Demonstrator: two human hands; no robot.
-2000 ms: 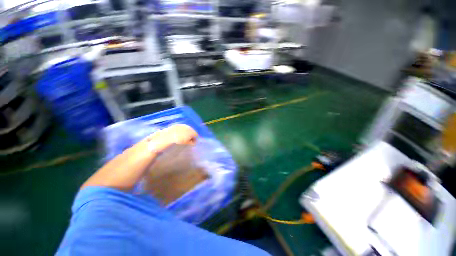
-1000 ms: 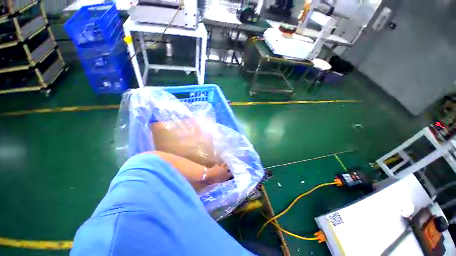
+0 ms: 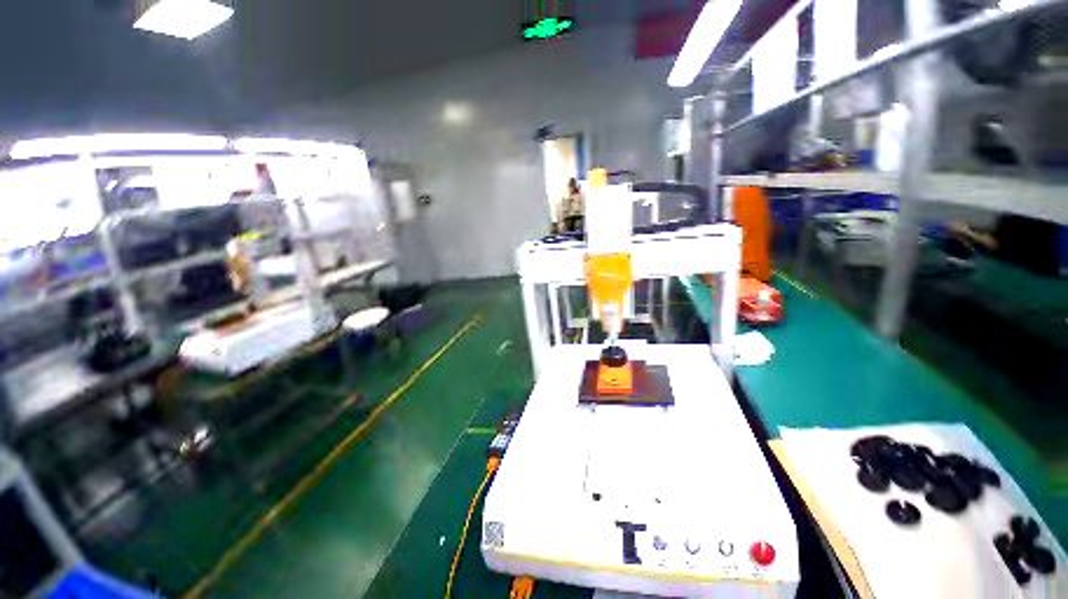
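Neither of my hands is in the picture. The white bench machine (image 3: 656, 468) stands in front of me, with a row of buttons and a red stop (image 3: 762, 552) on its front edge. Its orange and white head (image 3: 609, 281) hangs from the gantry over a small orange fixture (image 3: 616, 377) on a dark brown plate (image 3: 656, 384). A black round part (image 3: 614, 355) sits at the fixture, under the head. Black cover discs (image 3: 914, 465) lie in loose piles on a white sheet (image 3: 849, 515) at the right.
A green-matted bench (image 3: 837, 380) runs back along the right, under a long shelf held by a metal post (image 3: 908, 187). An orange press (image 3: 752, 240) stands farther back. A yellow cable (image 3: 471, 527) lies left of the machine. A blue crate edge (image 3: 88, 585) shows at lower left.
The view has swung right and up from the lined crate to the white machine. My arm and hand, in the crate before, have left the picture. The bench and black discs now show.
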